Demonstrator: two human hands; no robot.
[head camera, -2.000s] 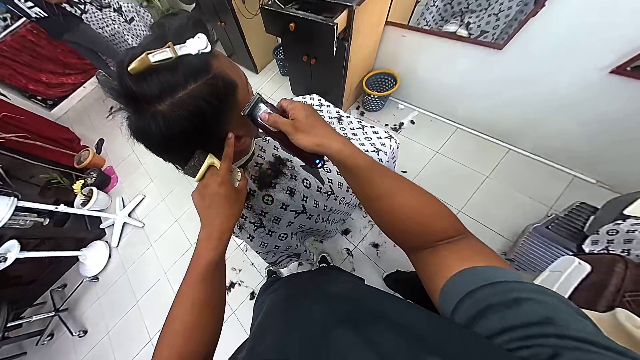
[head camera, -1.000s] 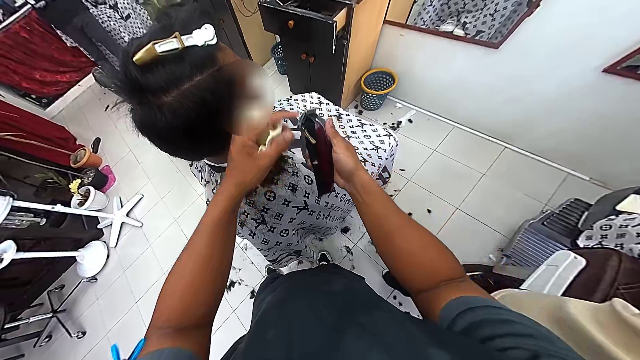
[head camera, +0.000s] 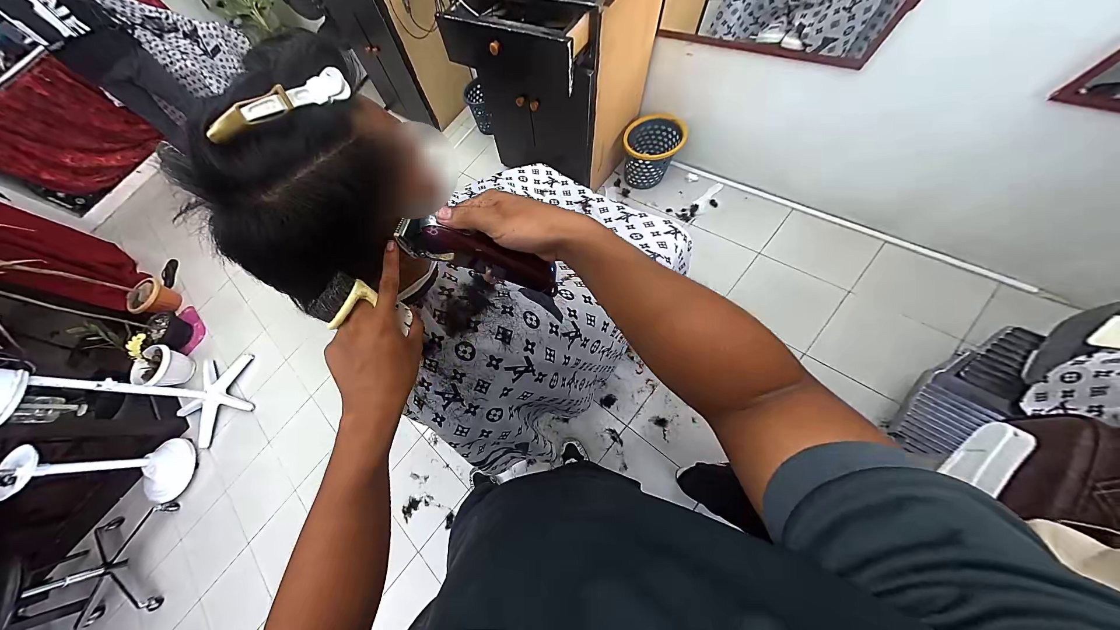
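Note:
My right hand (head camera: 516, 226) grips dark red hair clippers (head camera: 490, 255), their blade end at the side of a seated person's head (head camera: 289, 192), near the ear. In my left hand (head camera: 376, 346) is a pale yellow brush or comb (head camera: 352, 304), its dark end against the hair at the nape; the left index finger points up, close to the clipper blade. A gold and white hair clip (head camera: 280, 103) holds the hair on top. Cut dark hair lies on the white patterned cape (head camera: 499, 359) around the person.
A dark cabinet (head camera: 534, 131) with a drawer pulled out stands ahead, beside a yellow-rimmed basket (head camera: 654, 144). Tufts of hair lie on the tiled floor (head camera: 787, 289). Potted plants (head camera: 162, 363) and white stand bases (head camera: 214, 400) are at left, a brown leather chair (head camera: 1072, 477) at right.
One second ago both hands were together in front of the cape, at the clippers. Now the left hand is back at the nape, and the clippers have moved up to the side of the head.

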